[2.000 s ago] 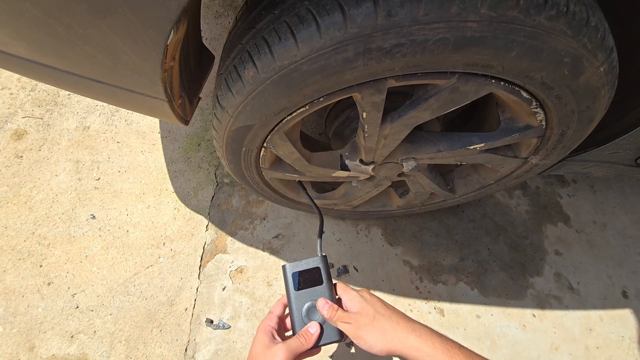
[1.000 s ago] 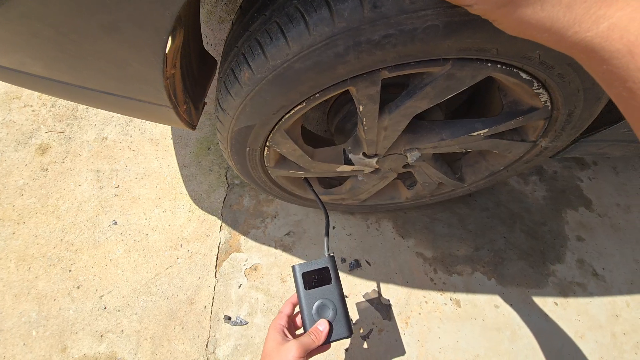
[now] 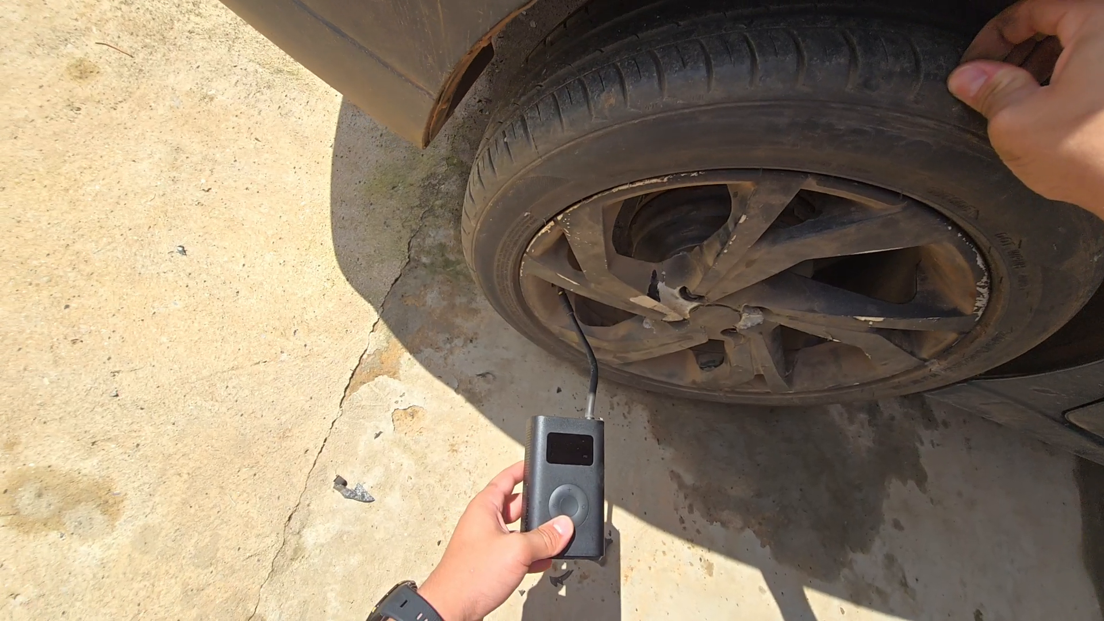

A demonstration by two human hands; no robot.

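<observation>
My left hand point(image 3: 496, 552), with a watch on its wrist, holds a dark portable electric tyre inflator point(image 3: 565, 483), thumb below the round button pad. A short black air hose point(image 3: 589, 354) runs from the inflator's top to the wheel rim, passing between the spokes; its far end is hidden. The dusty spoked wheel point(image 3: 733, 285) bears scuffs along its edge. At the upper right my right hand point(image 3: 1035, 95) is at the tread of the tyre point(image 3: 759, 129), fingers curled and thumb tip by the tread; whether it presses on the rubber I cannot tell.
The car's body panel point(image 3: 371, 52) overhangs at the upper left, with a brownish edge by the wheel arch. Another body panel point(image 3: 1018, 405) lies low at the right. Cracked concrete point(image 3: 216, 345) spreads below, with a small scrap of debris point(image 3: 353, 490) and a dark stain point(image 3: 793, 483).
My right hand has left the inflator, where it was two seconds ago, and is now at the top right of the tyre. My left hand still holds the inflator. The view has shifted.
</observation>
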